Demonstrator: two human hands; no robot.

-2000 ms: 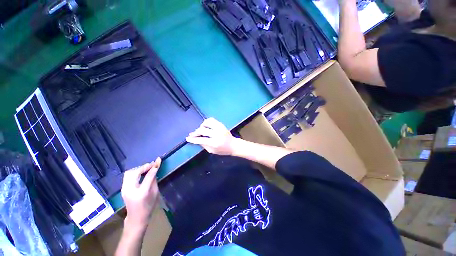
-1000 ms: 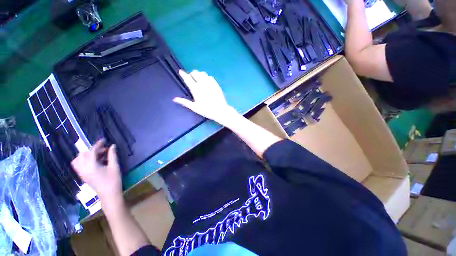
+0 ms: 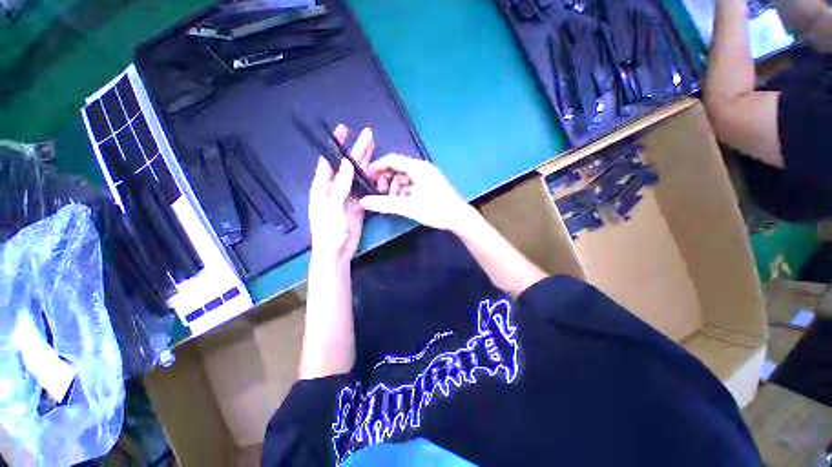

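Note:
My left hand (image 3: 336, 196) and my right hand (image 3: 401, 190) are close together over the front edge of the black work tray (image 3: 283, 119). A narrow black plastic strip (image 3: 351, 164) lies slanted between them. My left fingers point up behind the strip, and my right fingers are curled at its lower end. The strip's far end is blurred. Other black strips (image 3: 239, 196) lie in the tray's left part, and more, some with shiny faces (image 3: 260, 20), lie at its back. A white adhesive sheet (image 3: 196, 246) with black rectangles lies along the tray's left edge, partly covered by black strips.
A second tray heaped with strips (image 3: 611, 68) is at the back right. A large open carton (image 3: 639, 264) with dark parts stands at the right, beside a coworker's arm (image 3: 741, 100). Another open carton (image 3: 260, 365) is at the lower left. A clear plastic bag (image 3: 68, 310) is far left.
My hands have come together from apart, with a strip now between them. A second ago my right hand was at the tray's right edge and my left near the sheet. The view has shifted.

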